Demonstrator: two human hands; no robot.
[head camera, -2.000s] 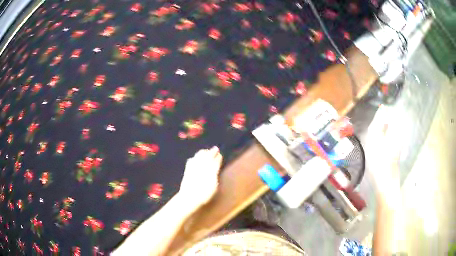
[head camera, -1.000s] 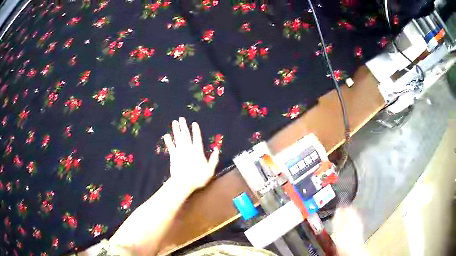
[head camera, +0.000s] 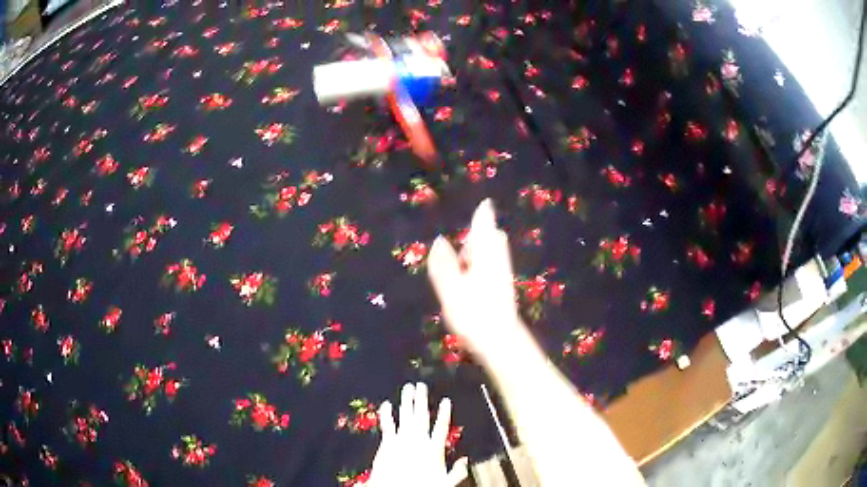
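Note:
Black floral fabric (head camera: 219, 314) with red rose clusters covers the table. My left hand (head camera: 416, 442) lies flat on it at the bottom centre, fingers spread, partly cut off by the lower edge. My right hand (head camera: 477, 285) reaches forward over the cloth, slightly blurred, with thumb and fingers apart and nothing seen in it. The white, blue and red cutter (head camera: 409, 84) is blurred on the cloth farther forward, apart from my right hand. Part of the pale cutter track (head camera: 496, 418) shows between my hands; the rest is hard to make out.
The brown wooden table edge (head camera: 670, 395) shows at the lower right. A white device with blue and orange parts (head camera: 789, 304) sits at that edge. A power cable (head camera: 797, 214) hangs over the cloth at right. Grey floor (head camera: 722, 452) lies beyond the edge.
The cutter has gone from the table edge to far forward over the cloth. My right hand has come in over the fabric. My left hand shows lower in the view, still flat on the cloth.

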